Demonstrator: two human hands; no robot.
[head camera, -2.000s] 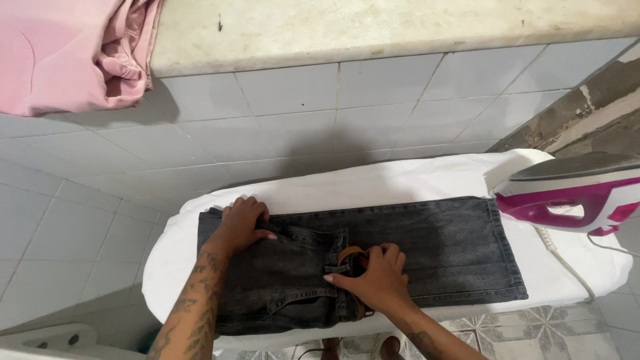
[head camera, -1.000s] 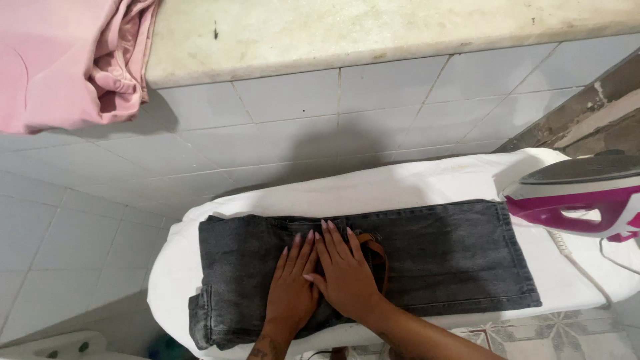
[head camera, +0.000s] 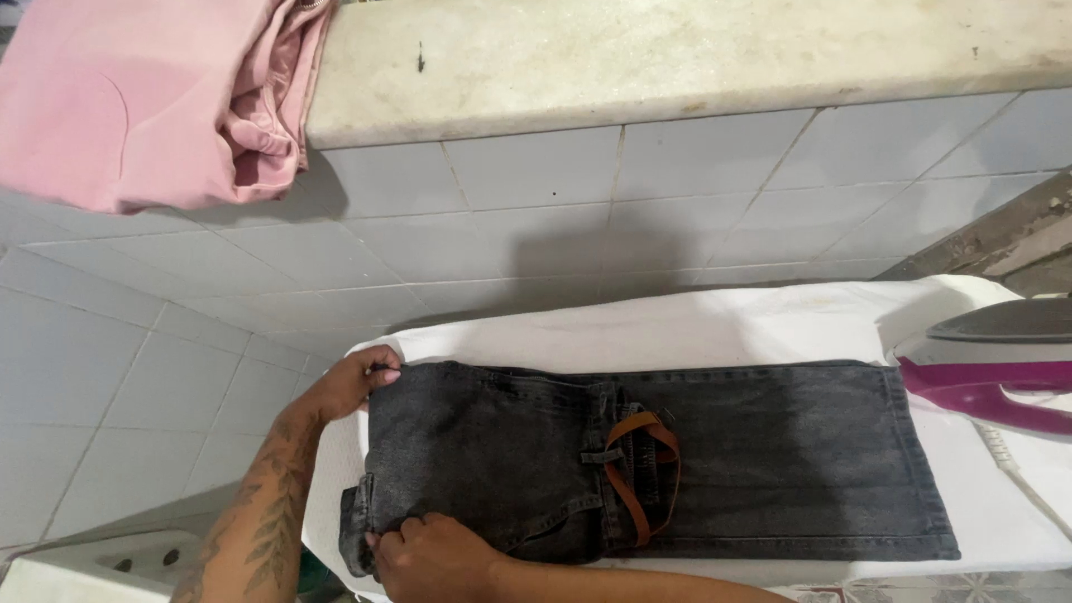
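Observation:
Dark grey denim jeans (head camera: 754, 461) lie folded along a white-covered ironing board (head camera: 687, 331), their waistband near the middle. A thin brown belt (head camera: 621, 490) loops out from the waistband. My left hand (head camera: 347, 385) pinches the upper left corner of the folded denim between thumb and fingers. Lower down, my right hand (head camera: 431, 553) grips the left edge of the jeans near a bunched leg part. A magenta and white iron (head camera: 988, 389) rests at the board's right end, cut off by the frame edge.
Behind the board is a tiled wall (head camera: 536, 172) under a pale stone ledge (head camera: 670, 59). Folded pink clothing (head camera: 109, 109) overhangs the ledge at upper left. The iron's cord (head camera: 1017, 477) trails down the right side. A white object with holes (head camera: 100, 569) stands at lower left.
Both hands were flat on the jeans near the waistband a second ago. They have moved left to the left edge of the jeans, and the belt loop shows fully.

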